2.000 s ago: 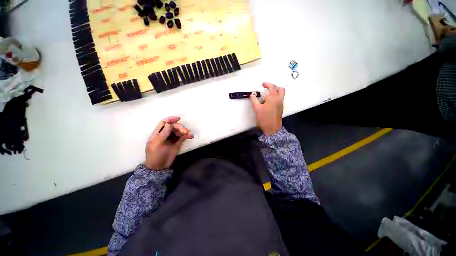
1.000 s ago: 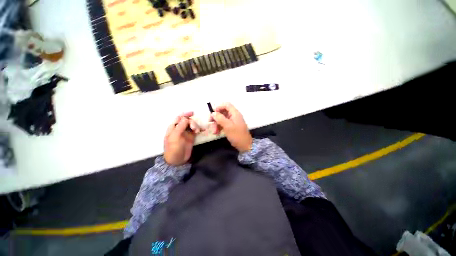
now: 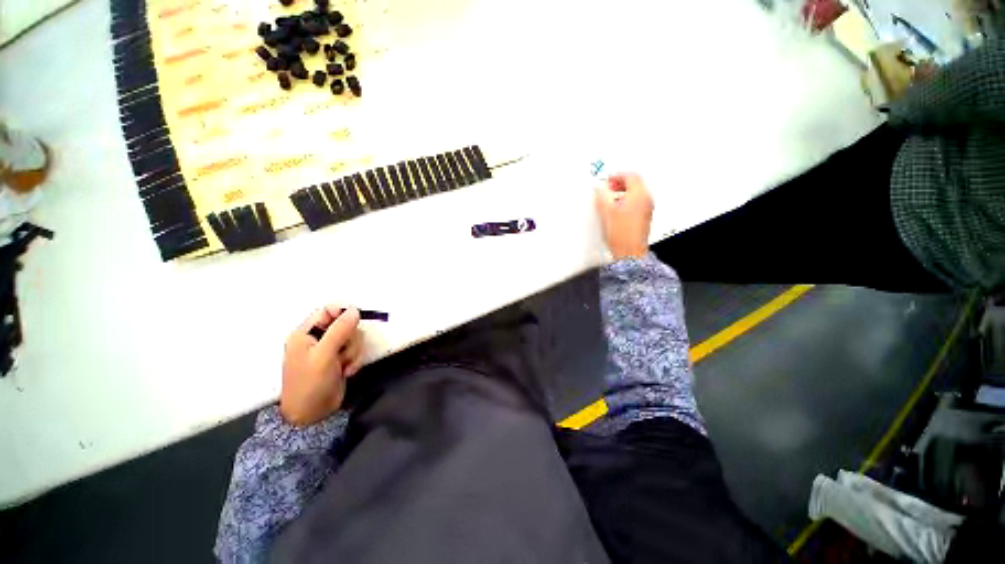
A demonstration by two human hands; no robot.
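My left hand [image 3: 320, 366] is low at the table's front edge and pinches a short black strip [image 3: 374, 315], whose end sticks out to the right. My right hand [image 3: 626, 209] is reached out at the right, its fingertips on or beside the small blue-and-silver hardware [image 3: 598, 169]; what the fingers hold is hidden. A black strap sample with a pale metal spot [image 3: 504, 228] lies alone on the table between the hands. Black strap strips [image 3: 391, 182] stand in a row along the lower edge of the yellow board [image 3: 254, 132].
Small folded black lumps [image 3: 306, 46] are piled on the board. More strips [image 3: 149, 132] line its left edge. Loose black strips [image 3: 11, 292] and an amber-based bottle [image 3: 24, 160] are at far left. Another person's checked sleeve [image 3: 953, 176] is at right.
My hands were together over a black strip and are now apart. My left hand keeps a strip, and my right hand has moved right to the small hardware. The camera view has shifted.
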